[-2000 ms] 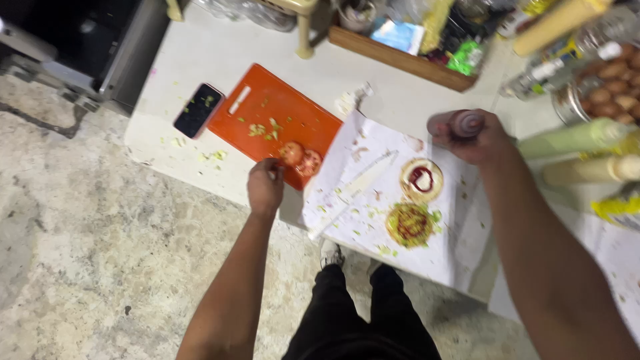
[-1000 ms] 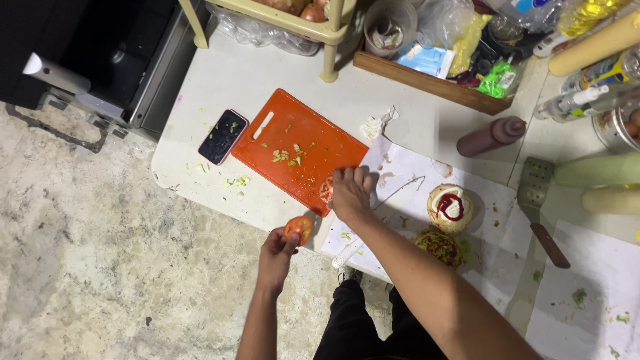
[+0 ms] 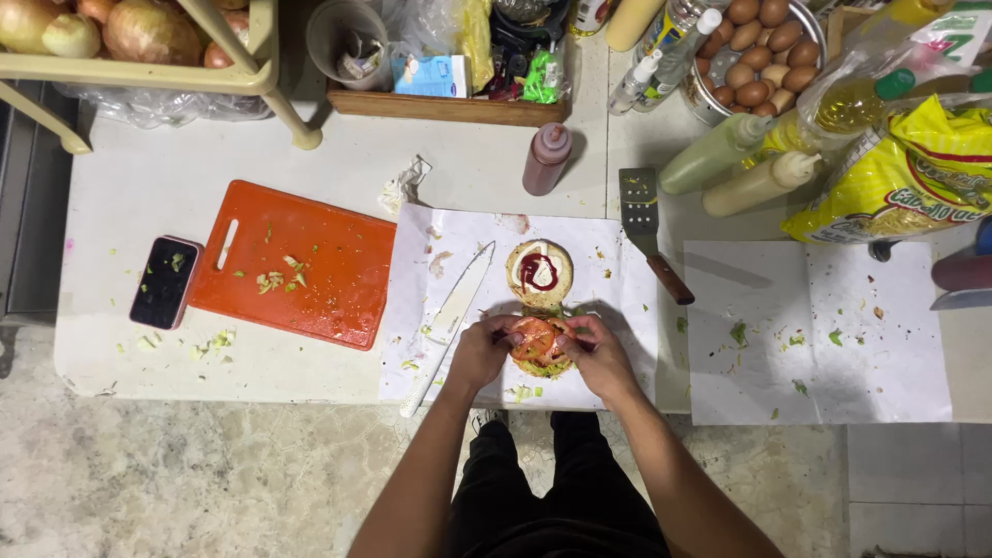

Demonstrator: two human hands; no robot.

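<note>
My left hand point(image 3: 486, 350) and my right hand point(image 3: 598, 358) each grip a tomato slice at its edge. The left slice point(image 3: 532, 338) and the right slice point(image 3: 559, 349) lie side by side over the lower bun half point(image 3: 542, 370), which bears shredded lettuce. Just above it, the other bun half point(image 3: 540, 273) lies cut side up with white sauce and ketchup. Both halves rest on white paper point(image 3: 620, 310). A knife with a white handle point(image 3: 446, 325) lies on the paper left of my left hand.
To the left are an orange cutting board point(image 3: 294, 263) with lettuce bits and a phone point(image 3: 165, 283). A red sauce bottle point(image 3: 547, 159) stands behind the buns, a slotted spatula point(image 3: 649, 232) lies to the right. Farther back are a wooden tray point(image 3: 449, 107), a pot of eggs point(image 3: 701, 101) and sauce bottles point(image 3: 713, 153).
Both hands have moved right, from the cutting board to over the lower bun, with the tomato slices. The sauce bottle, in my right hand two seconds ago, was let go.
</note>
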